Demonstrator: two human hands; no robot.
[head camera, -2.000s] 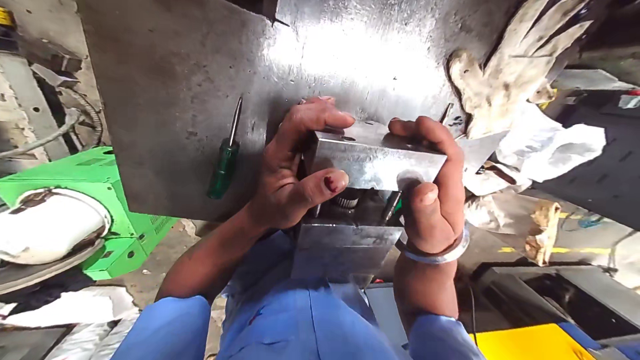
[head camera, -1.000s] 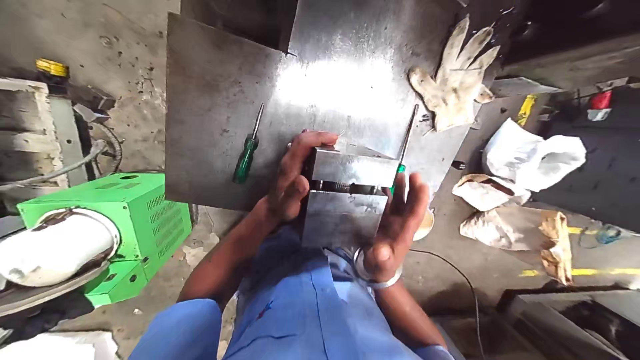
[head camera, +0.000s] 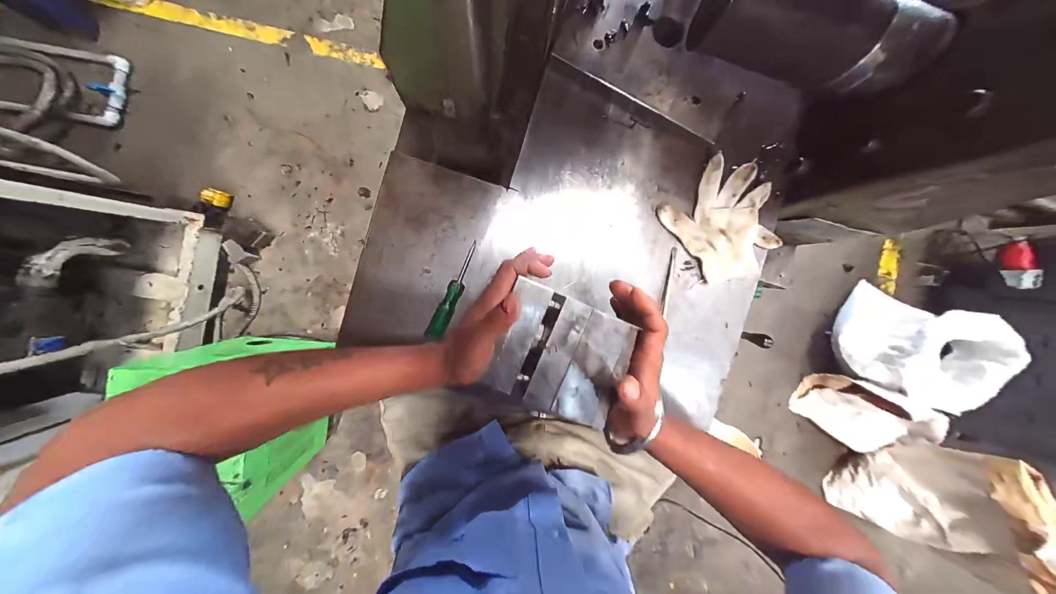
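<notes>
A steel block assembly (head camera: 569, 351) with a dark slot across it lies at the near edge of the metal table, between my two hands. My left hand (head camera: 492, 318) is against its left side, fingers reaching past the upper left corner. Around the right side curves my right hand (head camera: 639, 363), with a metal bangle at the wrist. A green-handled screwdriver (head camera: 446, 307) lies left of my left hand. Just beyond my right hand shows the shaft of a second screwdriver (head camera: 667, 276); its handle is hidden. A stained work glove (head camera: 722, 227) lies further back on the right.
The metal tabletop (head camera: 421, 239) has a dark upright machine part (head camera: 470, 82) at its back. A green machine housing (head camera: 280, 462) stands at lower left, beneath my left forearm. White cloth or wrapping (head camera: 887, 330) and brown paper-like wrapping (head camera: 924, 495) are on the right.
The block has turned between my hands: its slot ran side to side and now runs steeply up the view. The wide gap seen earliest is narrower. The view has shifted and rotated.
</notes>
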